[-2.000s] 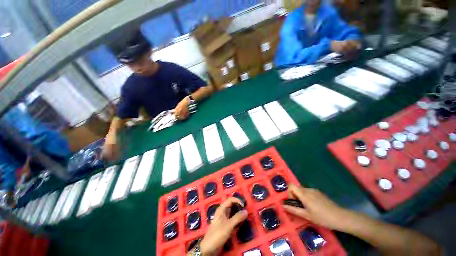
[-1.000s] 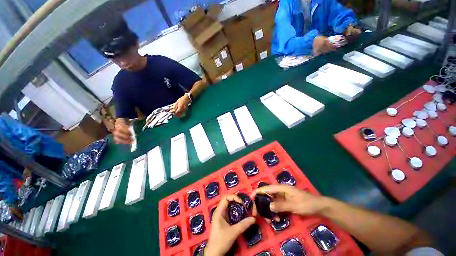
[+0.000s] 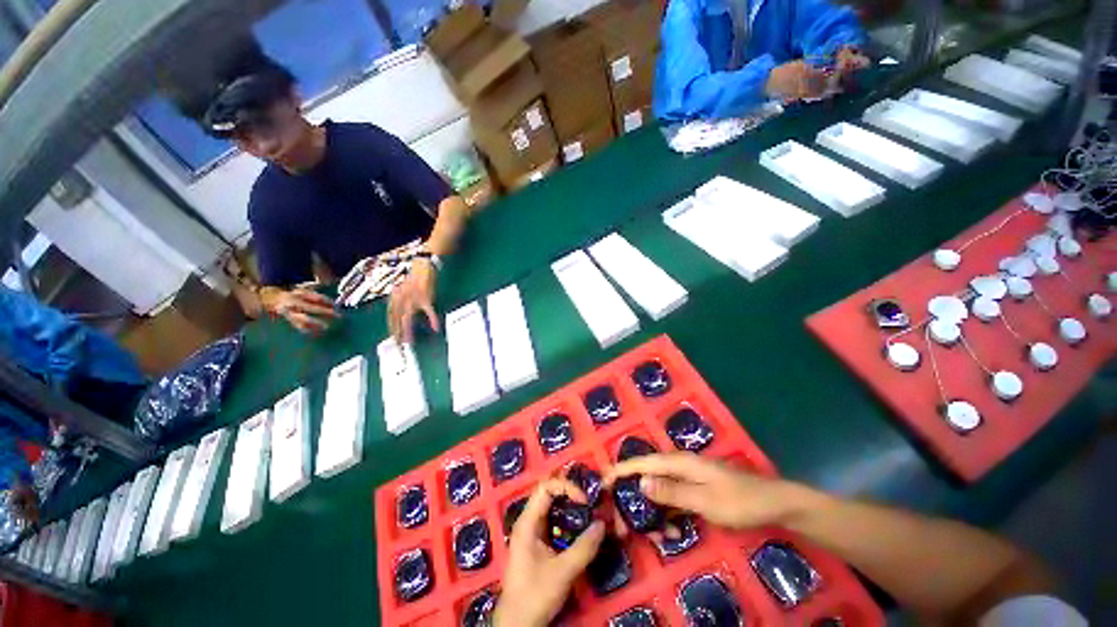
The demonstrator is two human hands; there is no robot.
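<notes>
A red compartment tray (image 3: 490,429) lies in front of me with dark watch heads under shiny film in its pockets. My left hand (image 3: 545,557) holds a watch head (image 3: 567,524) above the tray; small coloured spots show on its screen. My right hand (image 3: 704,490) holds another dark watch head (image 3: 637,505) just to the right, close to the first. The fingers of both hands hide parts of the pockets beneath. Both hands are bare.
Long white boxes (image 3: 524,337) stand in a row on the green belt (image 3: 515,251) beyond the tray. A red board (image 3: 876,390) with white round chargers (image 3: 963,416) lies at right. Two people work opposite; one reaches to a box. A dark-filled bag (image 3: 186,386) lies at left.
The white boxes have shifted left along the belt. Both hands have lifted watch heads from the tray, and coloured spots now show on the left one. The person opposite has reached to a box.
</notes>
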